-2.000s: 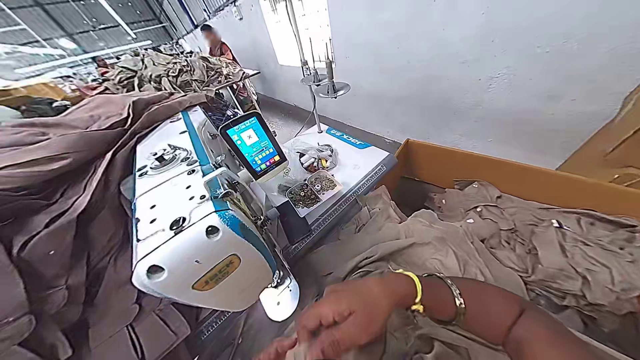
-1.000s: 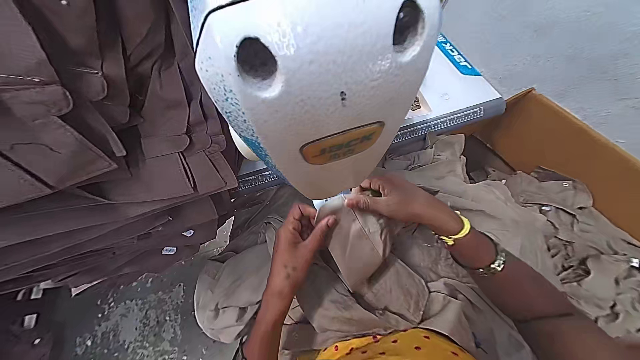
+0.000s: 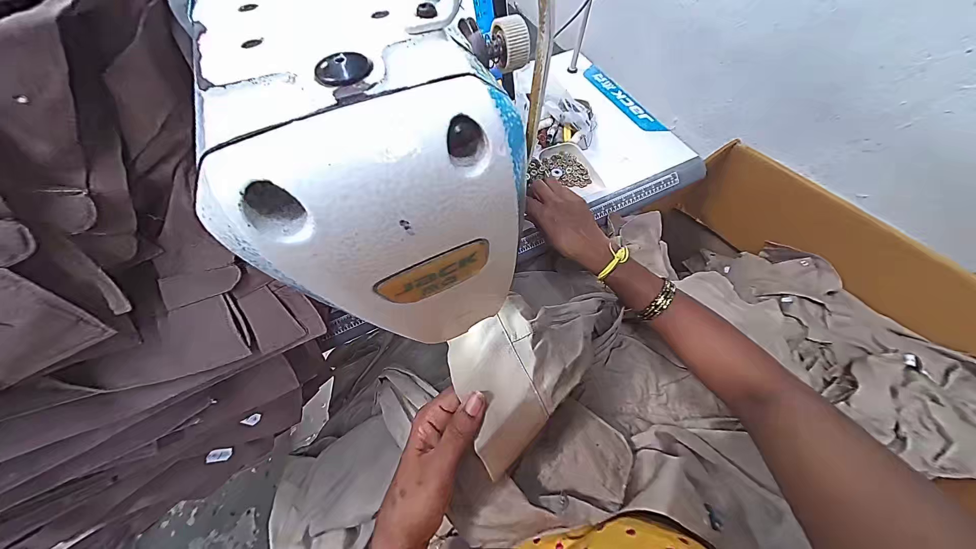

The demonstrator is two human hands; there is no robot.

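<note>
A white Jack sewing machine head (image 3: 358, 206) fills the upper middle of the view. Below its front end, my left hand (image 3: 438, 450) pinches the edge of a beige garment piece (image 3: 507, 381) between thumb and fingers; a seam runs along that piece, and its upper end passes beneath the machine head. My right hand (image 3: 564, 217) reaches to a small tray of metal buttons (image 3: 570, 168) on the machine table. Its fingertips are at the tray's near side, partly behind the machine head, so whether they hold a button cannot be seen.
Dark brown garments (image 3: 152, 305) are stacked at the left. A cardboard box (image 3: 831, 236) with beige garments (image 3: 839, 335) stands at the right, beside the machine table (image 3: 648, 164). A plastic bag of small items (image 3: 568, 118) lies behind the buttons. A white wall rises beyond.
My right hand has left the cloth below the machine head and moved up to the button tray. My left hand remains on the beige cloth. The view has shifted strongly since the oldest frame.
</note>
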